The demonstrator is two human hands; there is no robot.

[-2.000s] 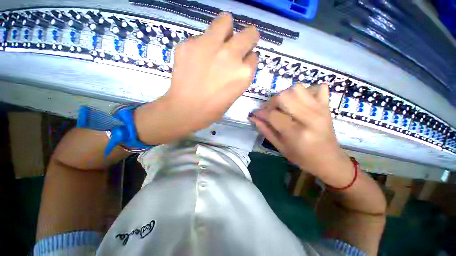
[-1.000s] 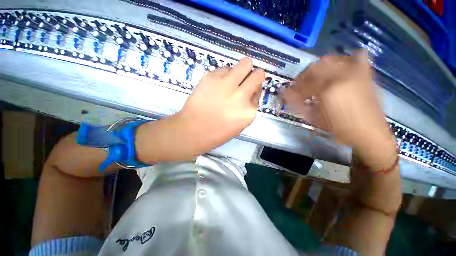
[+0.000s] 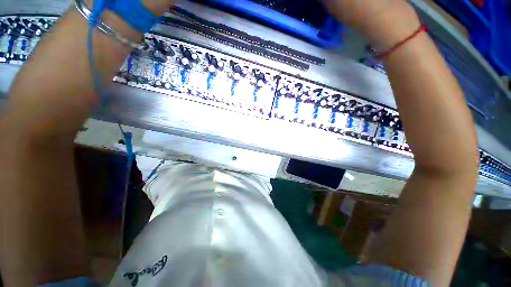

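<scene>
The circuit board panels (image 3: 224, 81), crowded with black, silver and blue parts, run across the view on the metal rail. Black toothed component strips (image 3: 235, 42) lie loose in a row behind them. The blue parts bin (image 3: 269, 17) is at the top centre, partly cut off. Both my forearms reach up past the boards. My left hand is beyond the top edge; only the wrist with the blue strap and silver bangle shows. My right hand is cut off by the top edge near the bin; the wrist with the red string shows. What they hold is hidden.
A dark smartphone (image 3: 315, 173) lies on the front ledge, with a small white object (image 3: 349, 176) beside it. Dark component tubes (image 3: 476, 95) lie at the right, beyond my right arm. More blue trays (image 3: 493, 33) are at the top right. Cardboard boxes stand below over the green floor.
Both hands have left the boards and moved up and away, the left out at the top, the right up beside the blue bin. The strap's cord now hangs at my left wrist.
</scene>
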